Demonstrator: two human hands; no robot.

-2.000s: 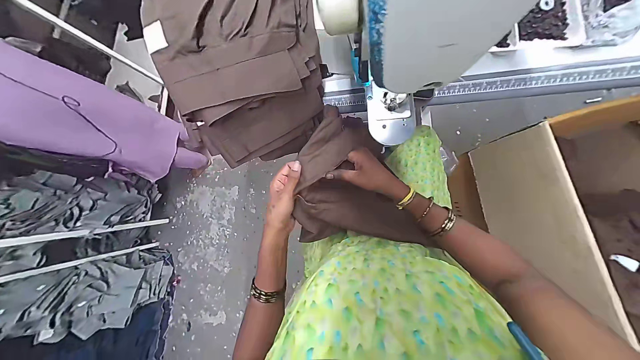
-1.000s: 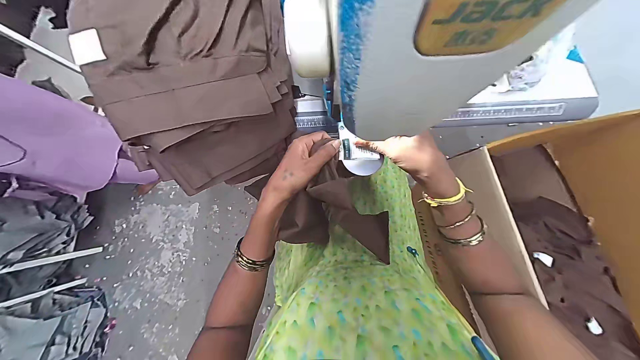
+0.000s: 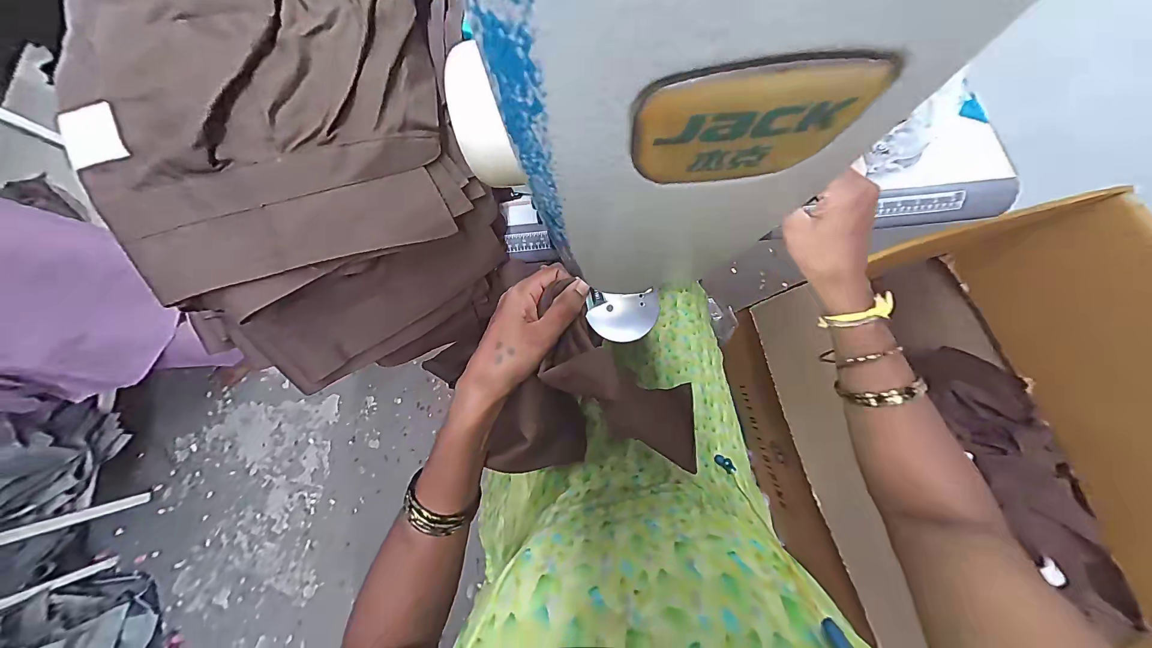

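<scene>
My left hand [image 3: 531,333] pinches a brown fabric piece [image 3: 540,423] beside the round metal plate [image 3: 623,315] of a Jack sewing machine [image 3: 684,207]. The fabric hangs down over my green patterned garment, with a pointed corner spread to the right. My right hand [image 3: 832,229] is raised at the right side of the machine head, its fingers curled and partly hidden; whether it holds anything cannot be told. The needle area is hidden behind the machine head.
A stack of brown garment pieces [image 3: 297,225] lies left of the machine. Purple cloth [image 3: 81,297] and grey cloth pieces [image 3: 54,450] are at the far left. A cardboard box [image 3: 1062,360] with brown fabric [image 3: 1017,468] stands at the right. Scraps dot the grey floor [image 3: 261,504].
My right hand has moved from the round plate up and right, to the side of the machine head. My left hand remains on the brown fabric. The view has come closer to the machine.
</scene>
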